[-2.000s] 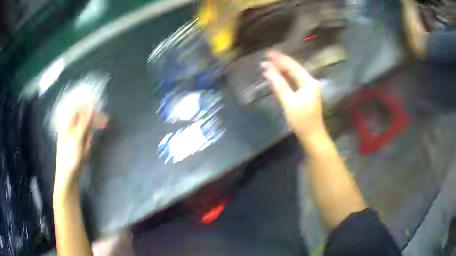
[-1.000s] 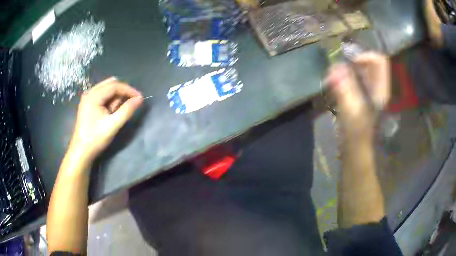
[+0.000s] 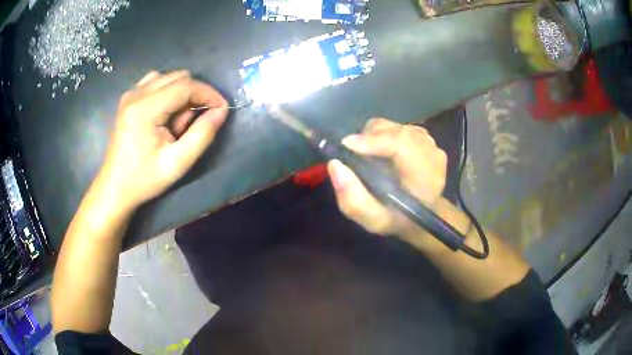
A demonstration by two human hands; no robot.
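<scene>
A blue circuit board [image 3: 294, 71] with a glaring white middle lies on the dark bench, a little tilted. My right hand [image 3: 395, 173] holds a black soldering iron [image 3: 388, 182] like a pen. Its metal tip is at the board's lower left corner. My left hand [image 3: 163, 132] pinches a thin solder wire [image 3: 239, 107] between thumb and forefinger. The wire's end is at the same corner, close to the tip. Glare hides whether they touch.
A pile of small clear components [image 3: 69, 38] is at the upper left. Another blue board [image 3: 308, 10] lies behind the first. A round yellow-rimmed pot [image 3: 551, 38] and a brown tray [image 3: 450, 5] are at upper right. Black racks [image 3: 19, 215] stand far left. The iron's cord loops over my right wrist.
My right hand has come left from the bench's right side and now holds the iron at the board. My left hand has moved closer with the wire. The view has shifted, showing the pot.
</scene>
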